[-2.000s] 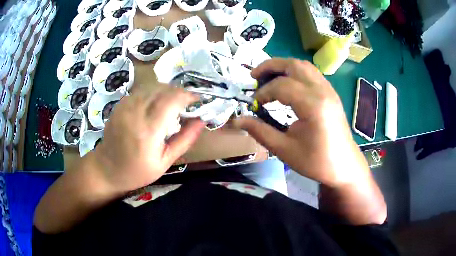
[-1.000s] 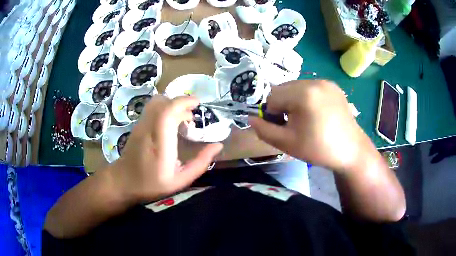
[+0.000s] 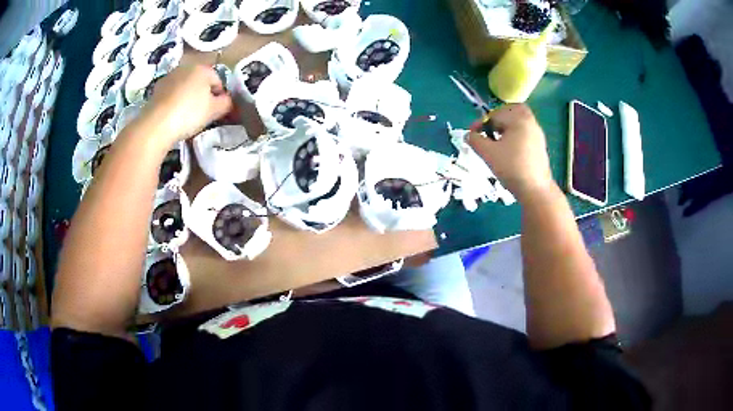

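White camera housings (image 3: 231, 218) with black LED discs stand in rows and loosely on a cardboard sheet (image 3: 241, 281). My left hand (image 3: 193, 98) reaches over the rows at the upper left, fingers curled at a housing; its fingertips partly hide what they touch, so a grip cannot be told. My right hand (image 3: 514, 144) holds the long-nose pliers (image 3: 470, 93) by the handles, jaws pointing up and left, over the green mat. Small white plastic parts (image 3: 476, 178) lie in a pile just left of and below my right hand.
A yellow bottle (image 3: 518, 71) stands by an open parts box (image 3: 567, 50) at the upper right. A phone (image 3: 588, 152) and a white strip (image 3: 632, 151) lie at the right on the green mat (image 3: 675, 120). Stacked white shells (image 3: 24, 160) line the far left.
Both hands have moved apart from the housing in front of me. The left went up and left to the rows; the right moved right with the pliers, away from the housings.
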